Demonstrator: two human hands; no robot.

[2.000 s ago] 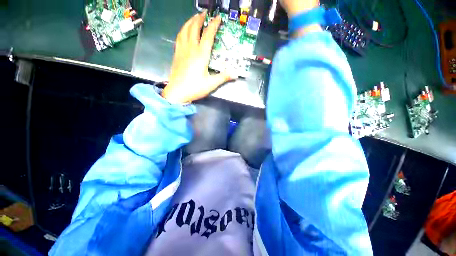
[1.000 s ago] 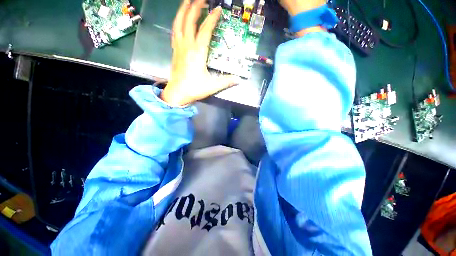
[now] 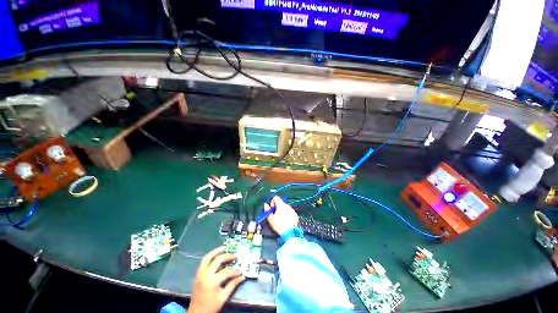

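A green circuit board (image 3: 246, 255) lies on the pale mat (image 3: 189, 269), with silver and yellow connectors along its far edge. Thin black leads meet that edge. My left hand (image 3: 214, 280) rests at the board's left and near side, fingertips touching it. My right hand (image 3: 281, 217) is just beyond the board's far right corner, closed around a blue pen-like stick (image 3: 265, 214) that points down to the connectors. A blue strap (image 3: 290, 236) is on my right wrist. The tip's exact contact is too small to tell.
A black remote (image 3: 319, 230) lies right of my right hand. Other boards stand left (image 3: 151, 246) and right (image 3: 376, 286). White-ended connectors (image 3: 214, 195) lie before the oscilloscope (image 3: 290, 142). An orange test box (image 3: 450, 198) with a lit lamp is at right. Large screens (image 3: 330, 24) hang above.
The view has tilted up, showing the oscilloscope and screens. My right hand, cut off by the top edge before, now shows with the blue stick. My left hand stays at the board.
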